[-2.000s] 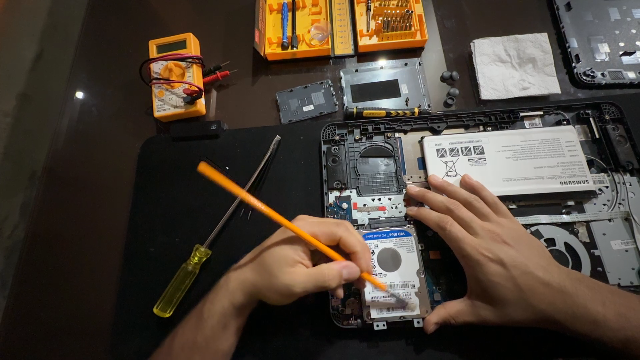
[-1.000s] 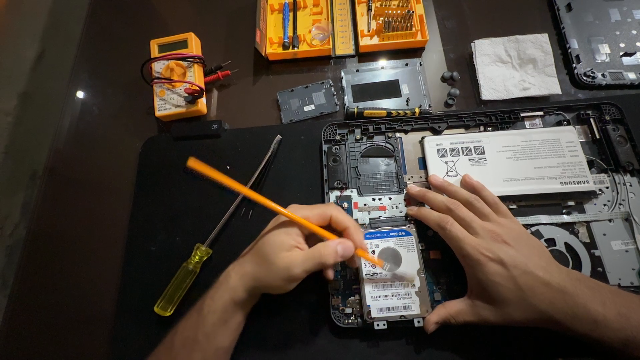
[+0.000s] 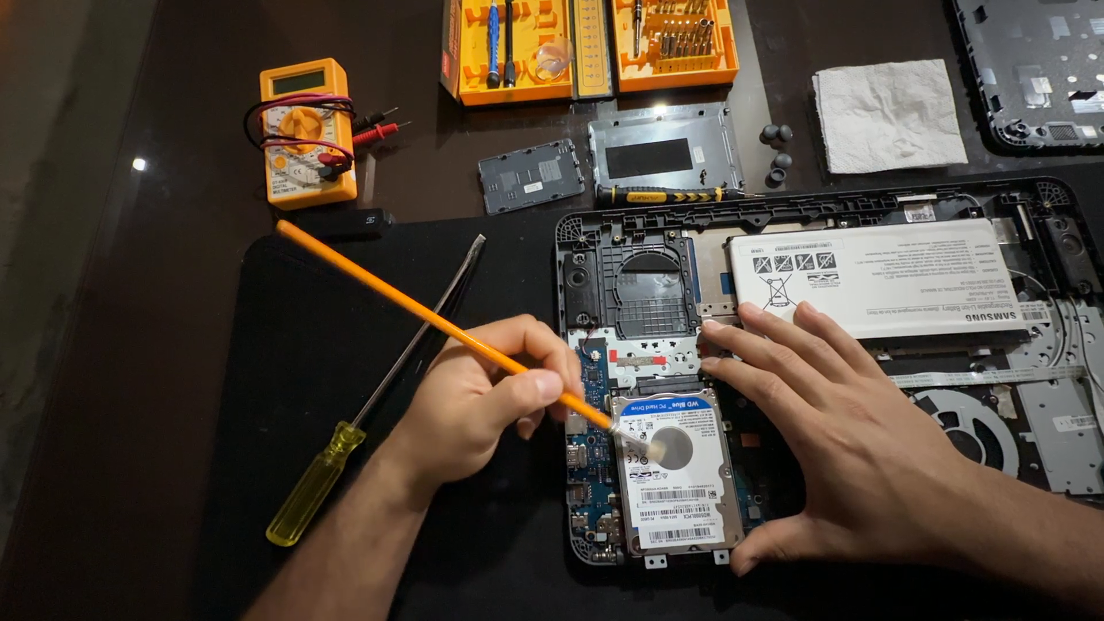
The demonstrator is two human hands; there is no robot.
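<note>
My left hand [image 3: 492, 397] grips an orange-handled brush [image 3: 405, 302] between thumb and fingers; its pale bristles rest over the upper label of a WD Blue hard drive [image 3: 677, 509]. The drive sits in the lower left bay of an opened laptop base [image 3: 569, 293]. Spread flat, my right hand [image 3: 854, 431] lies across the laptop to the right of the drive, its thumb by the drive's lower right corner and its fingertips near the lower left edge of a white Samsung battery [image 3: 880, 276]. What lies under the palm is hidden.
A yellow-handled screwdriver [image 3: 317, 483] lies on the black mat [image 3: 259, 345]. Behind are a multimeter [image 3: 306, 134], a small dark cover [image 3: 530, 177], a metal plate [image 3: 716, 138], a black-and-yellow screwdriver [image 3: 660, 196], an orange bit case [image 3: 517, 90], rubber caps [image 3: 776, 134] and a folded paper towel [image 3: 888, 116].
The brush tip has moved from the drive's lower right part, two seconds ago, up and left to the grey circle on its label. My right hand has stayed in place.
</note>
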